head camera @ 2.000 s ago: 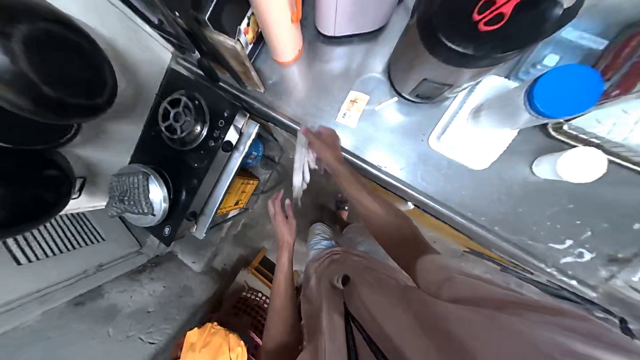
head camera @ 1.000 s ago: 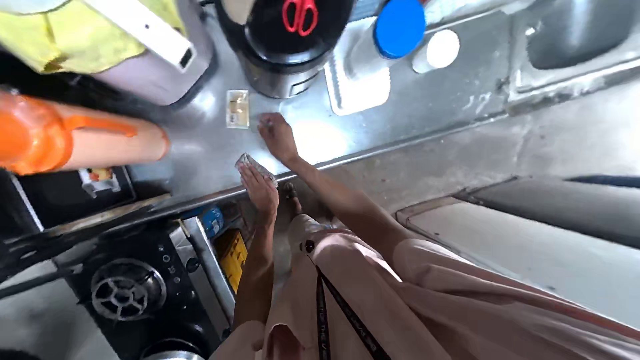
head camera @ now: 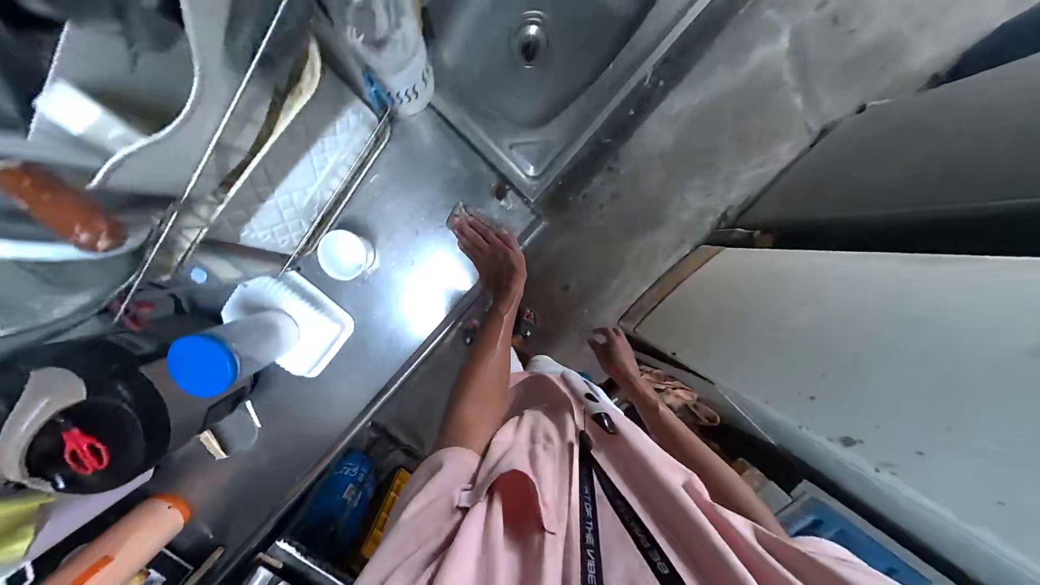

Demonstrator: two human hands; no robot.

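Observation:
My left hand (head camera: 491, 253) lies palm down at the front edge of the steel counter (head camera: 382, 301), near the sink's corner. Under its fingers is a thin, crumpled, greyish translucent piece (head camera: 457, 213), mostly covered; its material is unclear. My right hand (head camera: 613, 351) hangs away from the counter, in front of the shirt and beside a white panel. Its fingers are curled, and whether anything small is inside cannot be seen. A white cup or lid (head camera: 343, 255) stands left of my left hand, near a white tray (head camera: 321, 333) and a blue-lidded clear container (head camera: 203, 365).
A steel sink basin (head camera: 520, 49) is beyond my left hand, with a clear bottle (head camera: 410, 85) at its side. A wire rack (head camera: 349, 187) stands along the back. Red-handled scissors (head camera: 84, 451) and a peach flask (head camera: 122, 544) are at lower left. The white panel (head camera: 853, 366) borders the right.
The view has swung from the stove along the counter to the sink. My left hand, earlier beside the counter's stove end, is now near the sink. My right hand has left the counter.

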